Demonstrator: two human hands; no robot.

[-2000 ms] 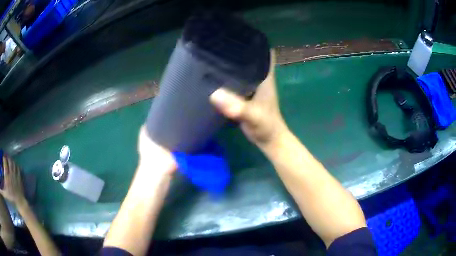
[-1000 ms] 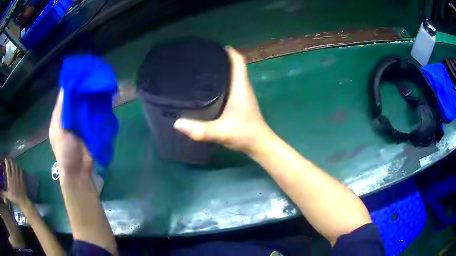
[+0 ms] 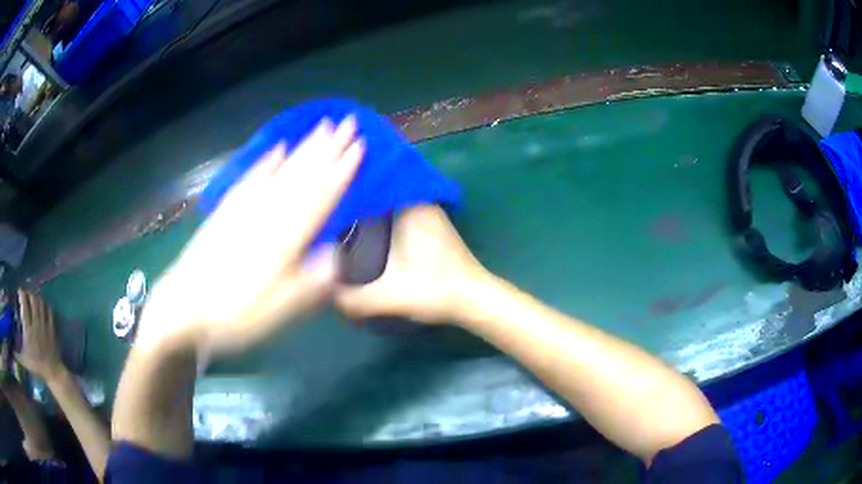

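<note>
The speaker (image 3: 367, 253) stands in front of me, mostly hidden by the cloth and my hands; a dark strip of its side shows. A bright blue cloth (image 3: 383, 165) lies spread over its top. My left hand (image 3: 260, 241) is blurred and lies flat with fingers stretched on the cloth, pressing it on the speaker. My right hand (image 3: 411, 269) grips the speaker's right side below the cloth's edge.
The green bench (image 3: 586, 227) has a brown strip (image 3: 567, 90) behind. A white bottle's round lid (image 3: 124, 317) shows at left; another bottle (image 3: 825, 95) is far right. A black padded ring (image 3: 744, 203), blue cloth (image 3: 846, 165) and blue stool (image 3: 766, 416) are right. Another person's hands (image 3: 38, 336) are far left.
My left hand has brought the blue cloth from the left onto the speaker's top. My right hand stays on the speaker's right side. Earlier, both hands held the tilted speaker higher.
</note>
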